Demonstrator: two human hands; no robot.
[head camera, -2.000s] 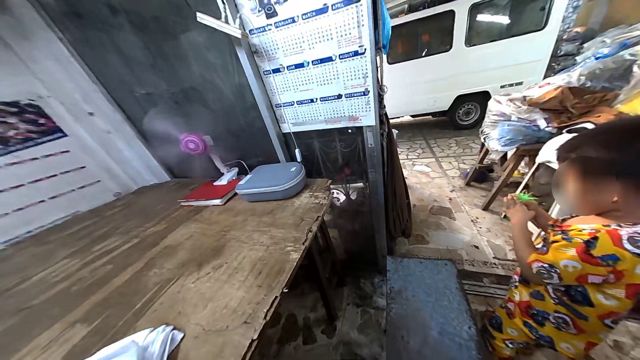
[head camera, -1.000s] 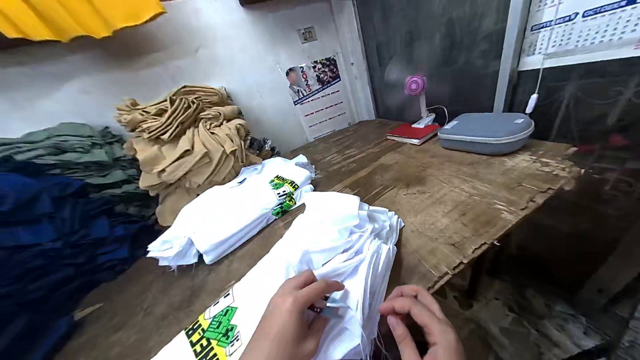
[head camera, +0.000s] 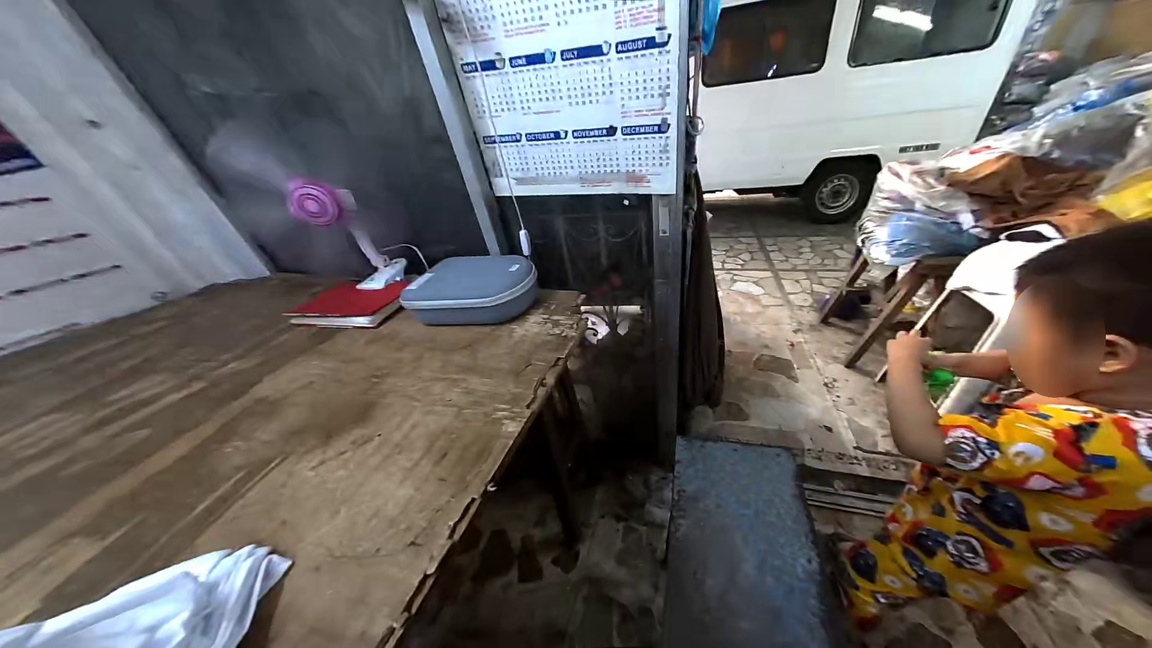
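Observation:
Neither my left hand nor my right hand shows in the head view now. White fabric (head camera: 175, 601) lies on the worn wooden table (head camera: 387, 432) at the lower left, cut off by the frame's edge. Toward the table's far end, a small pink and white fan (head camera: 315, 202) stands on a red book or folder (head camera: 346, 301). A grey zippered case (head camera: 472, 288) sits just right of them.
A calendar (head camera: 576, 99) hangs above a metal post (head camera: 666, 333). A blue bench or step (head camera: 747, 540) is beyond the table's chipped edge. At the right is a person (head camera: 1017, 450) in patterned yellow clothes, near bagged items (head camera: 999, 193) and a white van (head camera: 783, 99).
The view has swung right since one second ago, when both my hands were at a stack of white printed fabric. Both hands are now out of view.

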